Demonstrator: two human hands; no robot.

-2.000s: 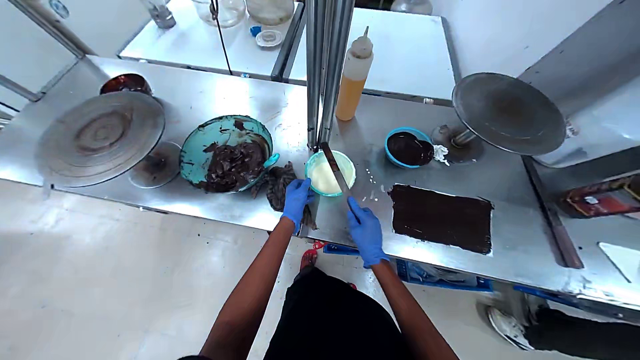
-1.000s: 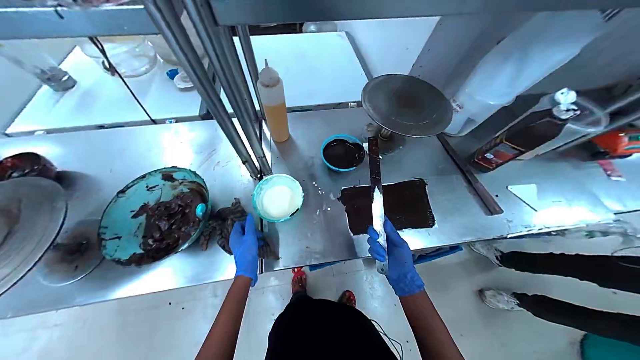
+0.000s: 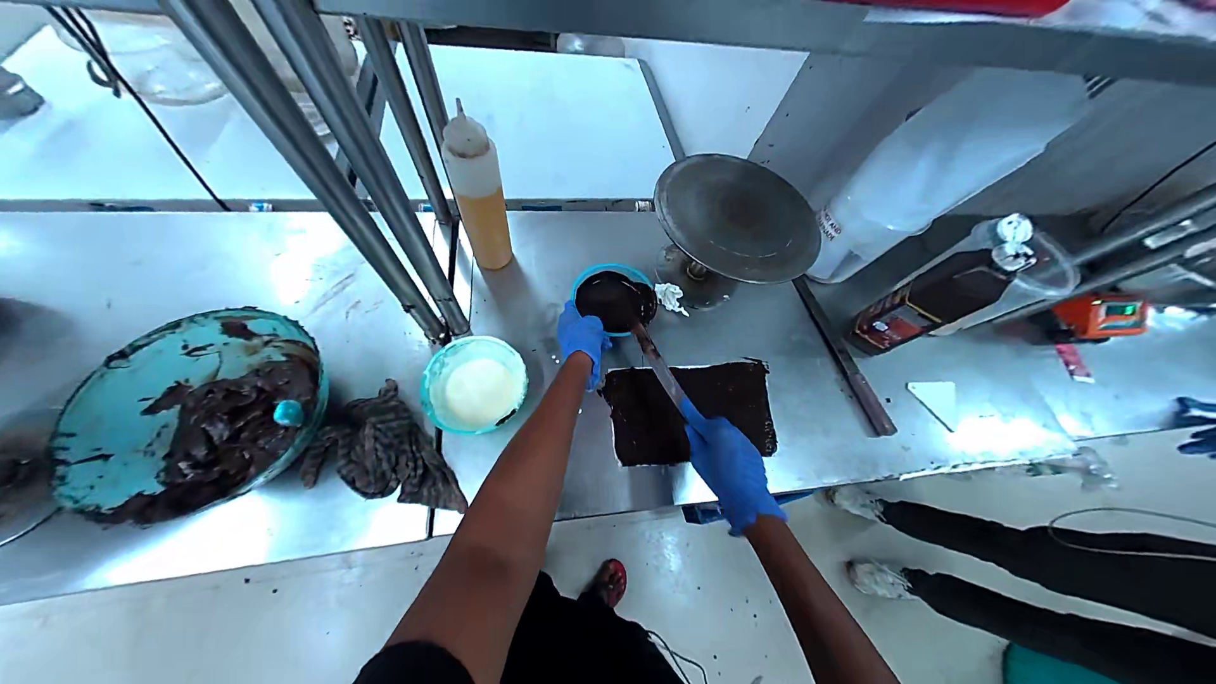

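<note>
My left hand point(image 3: 582, 339), in a blue glove, grips the near left rim of a small blue bowl point(image 3: 616, 298) of dark, glossy chocolate-like mixture. In my gloved right hand point(image 3: 730, 465) is a long spatula point(image 3: 662, 369), its far end at the bowl's near right edge. Beneath the spatula lies a dark rectangular sheet point(image 3: 743, 401), coated with a chocolate-like layer, on the steel counter. A small turquoise bowl of pale cream point(image 3: 474, 385) stands left of my left hand.
Steel posts point(image 3: 366, 171) rise at left. Behind the bowls are a squeeze bottle point(image 3: 480, 190) and a cake turntable point(image 3: 737, 218). A large bowl point(image 3: 133, 399) and a stained cloth point(image 3: 385, 446) lie left. At right are a metal bar point(image 3: 841, 356), a white scraper point(image 3: 936, 403) and another person's legs point(image 3: 1007, 560).
My left hand has moved from beside the cream bowl to the chocolate bowl. The spatula, held upright over the dark sheet a second ago, now slants to that bowl.
</note>
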